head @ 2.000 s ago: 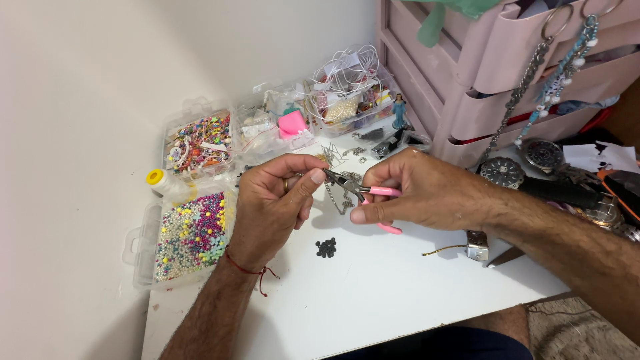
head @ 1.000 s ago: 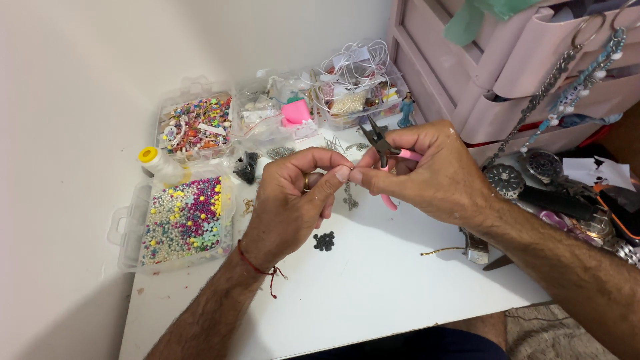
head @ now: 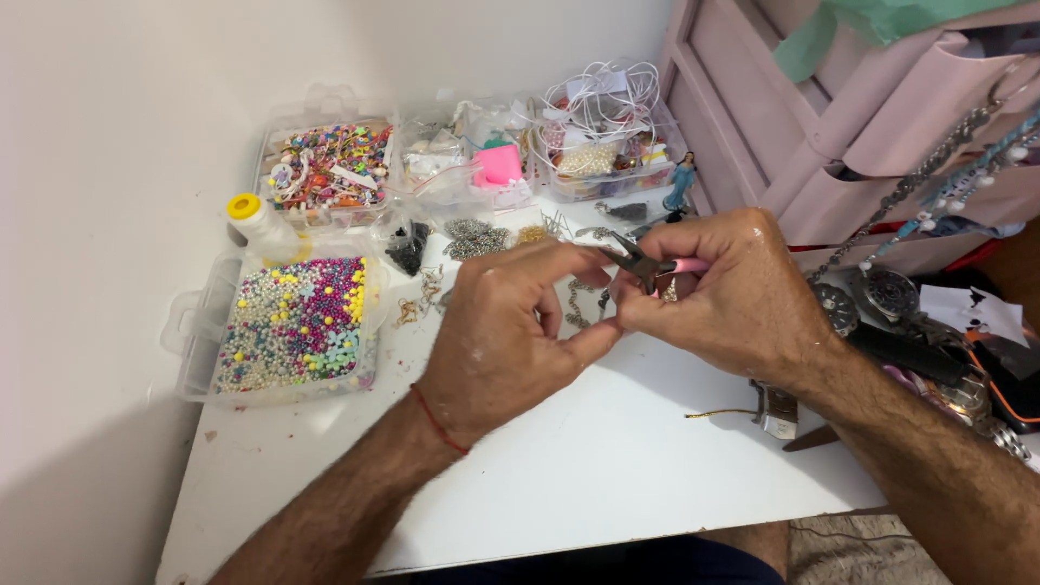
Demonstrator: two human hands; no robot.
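Note:
Pink-handled jewelry pliers (head: 638, 263) sit in my right hand (head: 719, 288), their dark jaws pointing up and left. The thumb and forefinger of that hand meet near a short dark beaded or chain piece (head: 604, 301). My left hand (head: 524, 325) is close by on the left, thumb tip touching the right fingers and forefinger near the plier jaws; whether it pinches the small piece cannot be told. A metal chain (head: 577, 305) shows in the gap between the hands. The palm side of both hands is hidden.
Bead boxes (head: 199, 349) (head: 264, 175) and a yellow-topped spool (head: 258, 223) are at left. Behind are bags of findings (head: 439, 166), a box with white cord (head: 569, 191), and a figurine (head: 681, 183). Loose chains (head: 475, 238) lie mid-table. Watches (head: 890, 292) and pink drawers (head: 756, 106) stand right.
My left fingers have spread from the pinch seen a second ago. The cluster of black pieces, visible on the table earlier, no longer shows. The pliers remain in my right hand.

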